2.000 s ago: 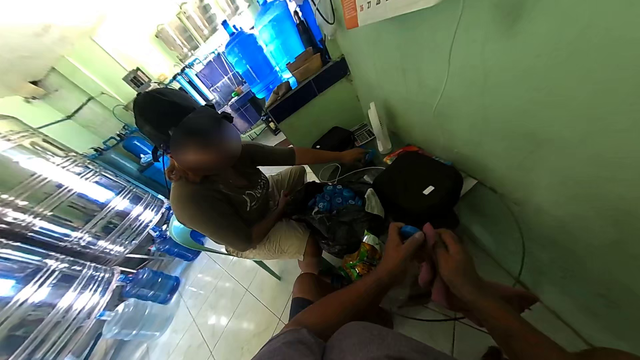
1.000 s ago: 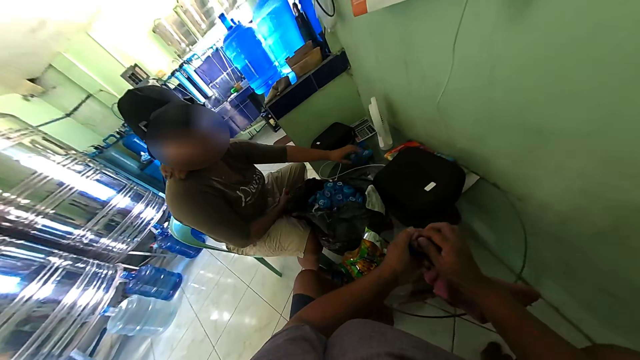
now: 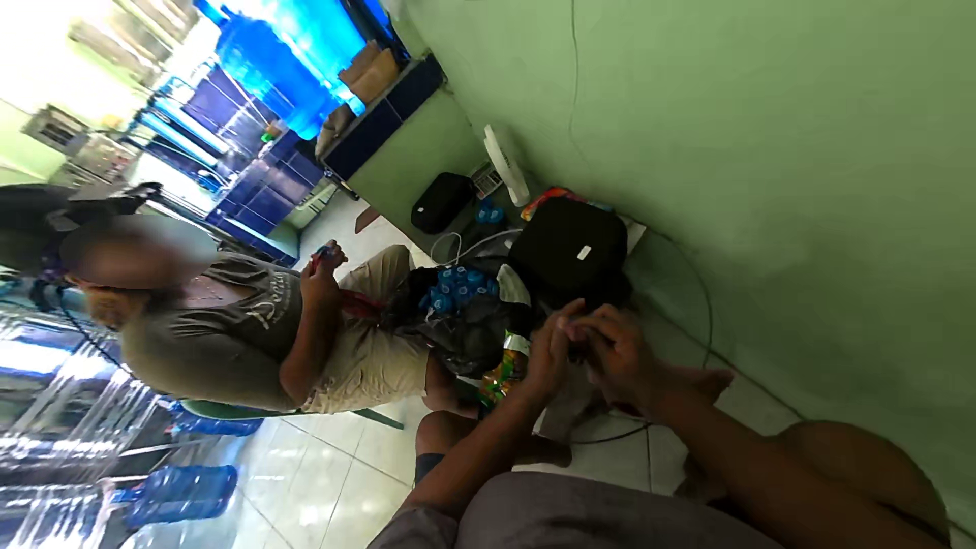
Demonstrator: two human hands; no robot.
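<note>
My left hand (image 3: 550,352) and my right hand (image 3: 614,345) meet at the fingertips above my lap, in front of a black zipped case (image 3: 570,248). A small dark thing shows between them, too unclear to name, and the fingers hide whatever they may hold. Left of my hands, a black plastic bag (image 3: 476,335) lies open with many small blue caps (image 3: 457,290) in it. A green and orange packet (image 3: 499,375) is just beside my left forearm.
A person (image 3: 252,328) sits at the left, holding a small red and blue thing. Behind the bag are a smaller black case (image 3: 442,202), blue caps (image 3: 489,212) and a white upright object (image 3: 505,166). Large blue water bottles (image 3: 271,69) stand on a tiled ledge. Cables run along the wall.
The other person's hand has drawn back from the blue caps near the wall and is now raised before their chest. The blue thing seen at my left hand two seconds ago no longer shows.
</note>
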